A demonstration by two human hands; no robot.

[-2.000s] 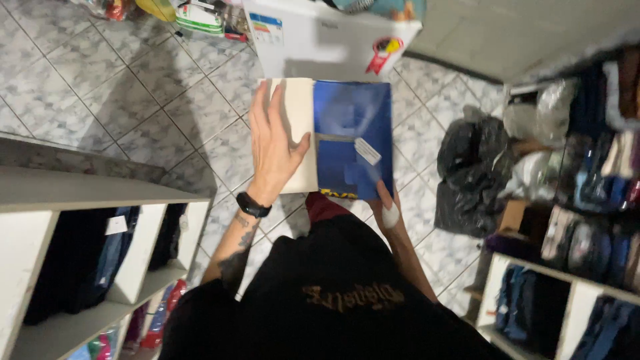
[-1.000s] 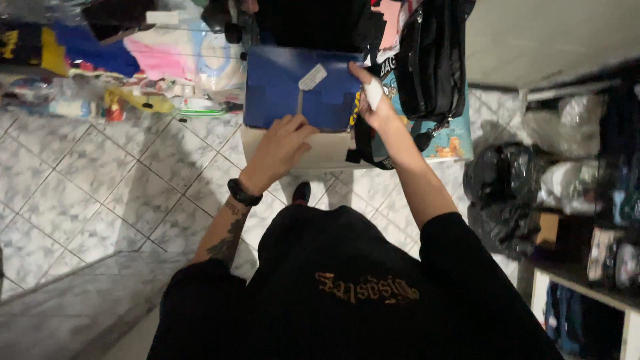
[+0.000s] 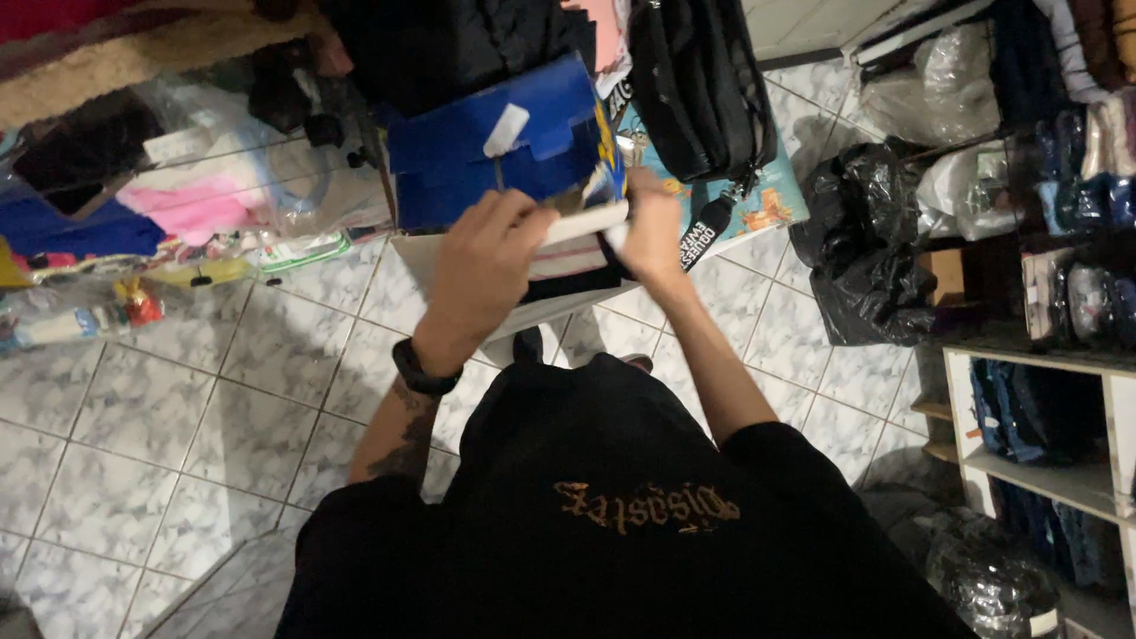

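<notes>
A blue box or folder (image 3: 532, 115) with a pale tag (image 3: 507, 130) on a cord lies at the top centre, over a white-edged surface. Its near side shows a cream edge (image 3: 586, 223), tilted up. My left hand (image 3: 484, 266), with a black watch on the wrist, has its fingers curled over that edge. Blurred, my right hand (image 3: 652, 231) grips the right end near the yellow-marked side. Striped and dark material (image 3: 572, 280) shows below the cream edge; what it is cannot be told.
A black bag (image 3: 701, 89) with a lettered strap stands to the right on a teal printed surface (image 3: 763, 195). Bagged clothes (image 3: 195, 186) fill the upper left. Black plastic bags (image 3: 865, 248) sit on the tiled floor, beside a white shelf (image 3: 1047, 479) holding folded dark clothes.
The blue box, first held over the floor, was then at the white surface beside the black bag. Since then its near edge has been tilted up, and my right hand has shifted down to that edge.
</notes>
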